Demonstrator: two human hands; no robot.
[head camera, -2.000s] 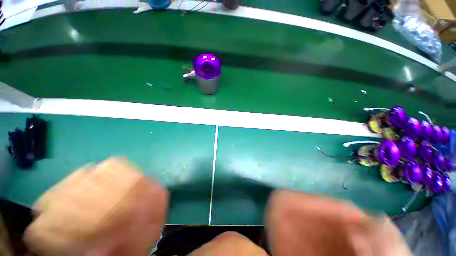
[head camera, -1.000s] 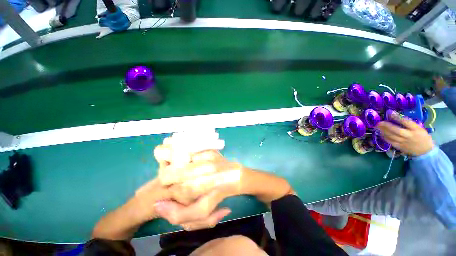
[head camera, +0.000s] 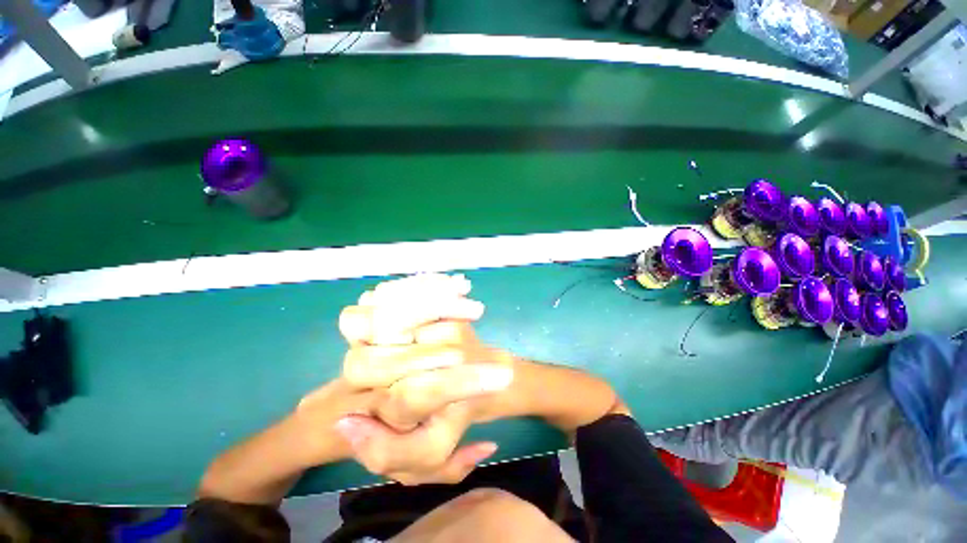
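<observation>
My left hand (head camera: 373, 408) and my right hand (head camera: 467, 382) are clasped together over the near bench, fingers interlaced; I see nothing held in them. The tops of the fingers are overexposed. Several purple-topped cores (head camera: 756, 272) with cream-yellow bases and loose wires stand grouped on the right, partly over the white rail. An assembled unit (head camera: 255, 191), a dark cylinder with a purple rim, is on the belt at left.
Black parts (head camera: 37, 371) lie at the bench's left edge. A white rail (head camera: 318, 261) separates bench and belt. A blue-gloved hand (head camera: 251, 36) is across the belt. At right are a blue object with a yellow handle (head camera: 901, 239), a person's grey-clad leg (head camera: 785, 424) and a red stool (head camera: 742, 493).
My hands, apart and blurred two seconds ago, are clasped together. The assembled unit has shifted left along the belt. The neighbour's hand at the cores one second ago is gone.
</observation>
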